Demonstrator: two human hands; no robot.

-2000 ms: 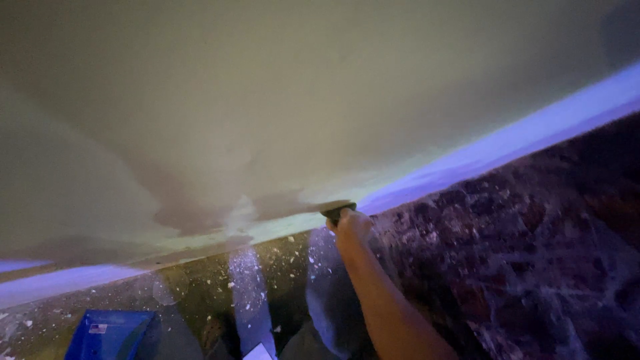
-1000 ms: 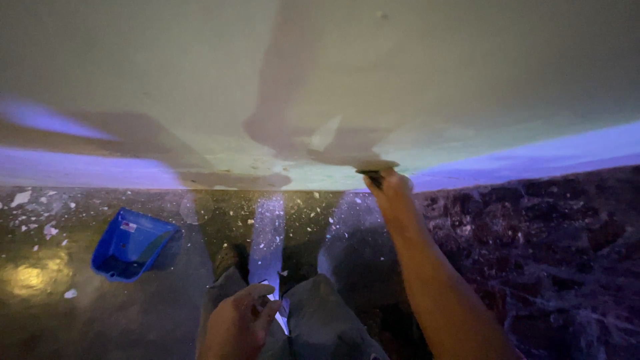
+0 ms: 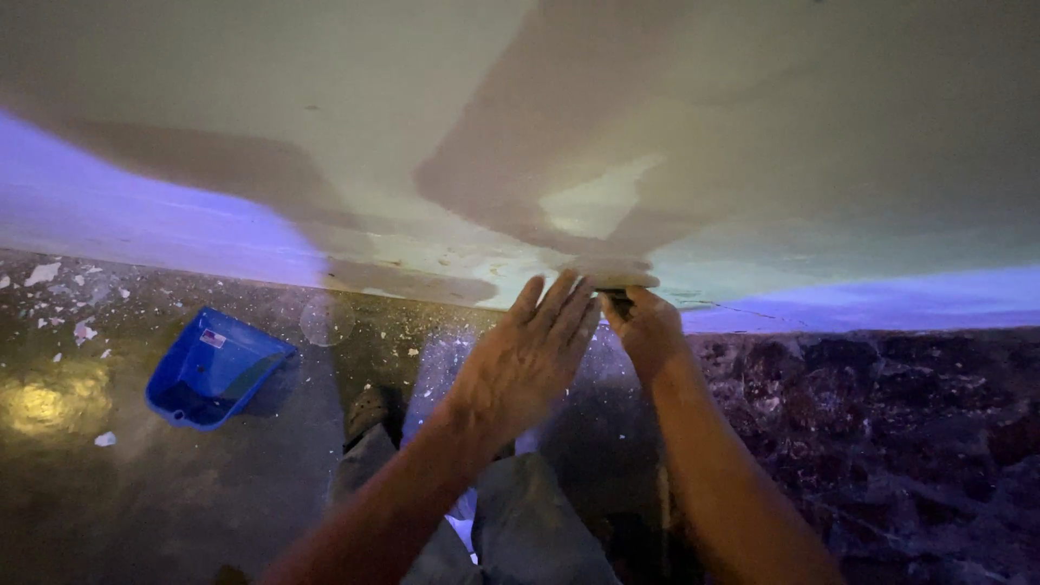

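My right hand [image 3: 650, 329] grips a thin, dark, flat-edged tool [image 3: 613, 292], too shadowed to name, against the bottom of a pale wall [image 3: 366, 146]. Just left of it, my left hand [image 3: 528, 357] is flat with its fingers extended, the fingertips at the wall's lower edge beside the tool; whether they press on the wall is unclear. That hand holds nothing that I can see. Thin dark cracks or scratches mark the wall's foot to the right of the tool.
A blue plastic dustpan-like scoop [image 3: 236, 353] lies on the floor [image 3: 268, 496] at the left, among scattered pale flakes [image 3: 42, 274]. Dark, rough stone-like surface [image 3: 861, 414] spans the lower right. My trousered legs [image 3: 536, 520] and a shoe [image 3: 367, 414] are below my hands.
My left hand, low in the view one second ago, has moved up to the wall's foot beside my right hand. The right hand still holds the dark tool at the wall.
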